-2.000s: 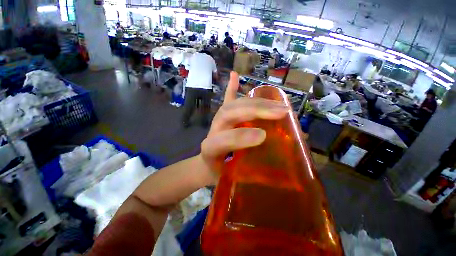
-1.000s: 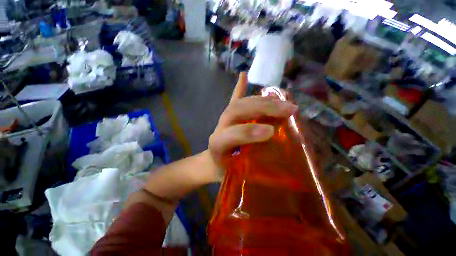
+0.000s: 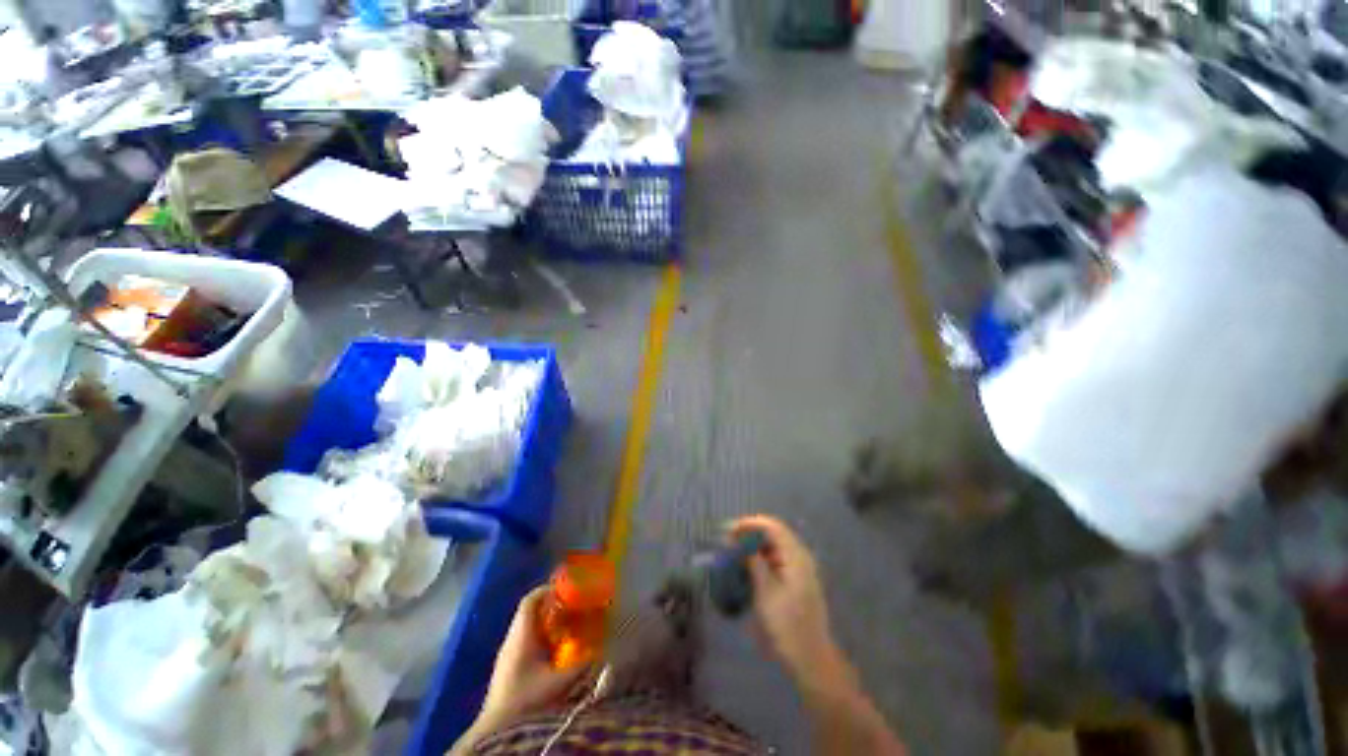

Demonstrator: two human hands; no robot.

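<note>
An orange-red bottle (image 3: pixel 578 609) is upright and low in front of my body, its open top towards me. My left hand (image 3: pixel 518 668) is closed around its side. My right hand (image 3: pixel 788 591) holds a dark bottle cap (image 3: pixel 732 576) between the fingers, apart from the bottle and to its right. The checked apron (image 3: pixel 636 727) and a thin white cord show below the bottle.
Blue crates (image 3: pixel 550 428) with white cloth stand at the left. Another blue crate (image 3: pixel 609 211) is further ahead. A white tub (image 3: pixel 254 281) is at far left. Yellow lines (image 3: pixel 646 399) edge the aisle. A person in a white shirt (image 3: pixel 1183 347) is close at the right.
The bottle has gone from in front of my face down to waist level. My right hand and the separate cap now show. The view has tilted down along the aisle, and the white-shirted person is nearer.
</note>
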